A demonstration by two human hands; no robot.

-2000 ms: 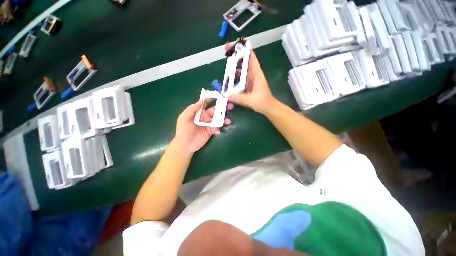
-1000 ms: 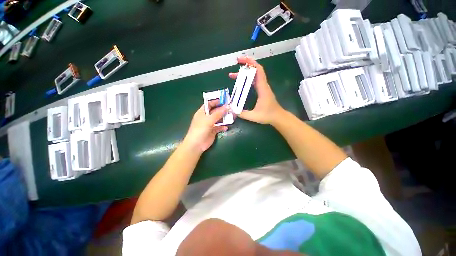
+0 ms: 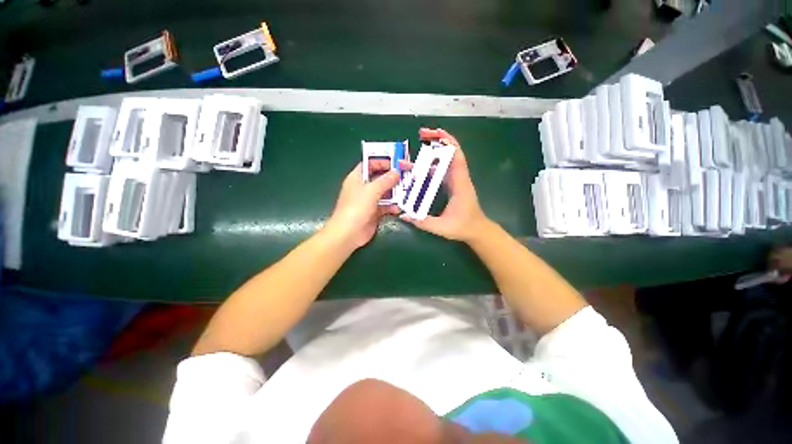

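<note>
My left hand (image 3: 360, 201) holds a small white open frame, the back shell (image 3: 372, 153), with the thumb across its window. A blue cylinder (image 3: 400, 157) lies along that shell's right side. My right hand (image 3: 460, 204) holds a white front cover (image 3: 429, 180) with a long window, tilted, its lower left edge close to the shell. Whether the two parts touch or are joined by wires cannot be told. Both are held above the green bench (image 3: 295, 186). The fingers hide parts of both pieces.
White frames (image 3: 156, 130) stand stacked at left, and larger leaning rows of white pieces (image 3: 599, 201) at right. A pale rail (image 3: 347, 102) runs behind. Beyond it, the belt carries open units with blue cylinders (image 3: 246, 54). At the far right edge is another person's hand (image 3: 779, 260).
From two seconds ago, the shell and cover have turned and come side by side, with the blue cylinder now along the shell. The view has levelled. Units on the belt have shifted right.
</note>
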